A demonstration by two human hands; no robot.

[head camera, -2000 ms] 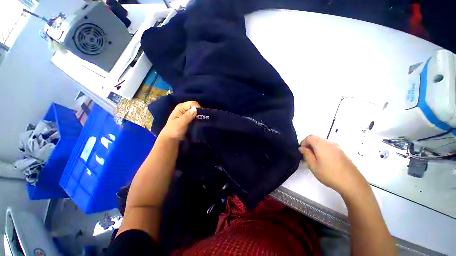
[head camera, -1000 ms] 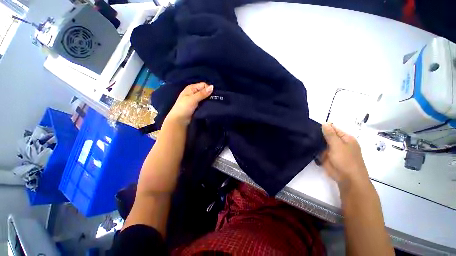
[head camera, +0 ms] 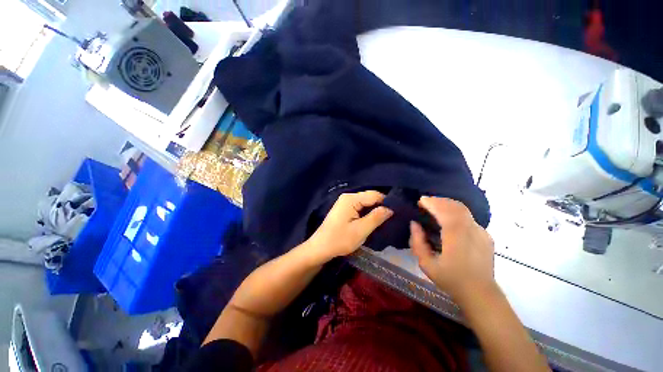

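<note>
A dark navy garment (head camera: 363,138) lies over the white table, running from the back left to its front edge. Tiny pale lettering shows on the cloth just above my left hand. My left hand (head camera: 352,221) pinches the garment's edge between thumb and fingers near the table's front edge. My right hand (head camera: 454,243) is close to its right, slightly blurred, with fingers curled at a dark fold of the same cloth. The fold between the hands is bunched, and its underside is hidden.
A white sewing machine head (head camera: 618,138) with a blue stripe stands at right. Blue crates (head camera: 163,232) are at left, one with grey cloth (head camera: 65,211). A grey machine motor housing (head camera: 142,65) is at upper left. Dark cloth (head camera: 494,18) lies along the back. A ruler strip (head camera: 407,282) edges the table.
My left hand has moved right and down, and my right hand slightly left, so they are now close together. The garment edge, stretched between them earlier, is now bunched.
</note>
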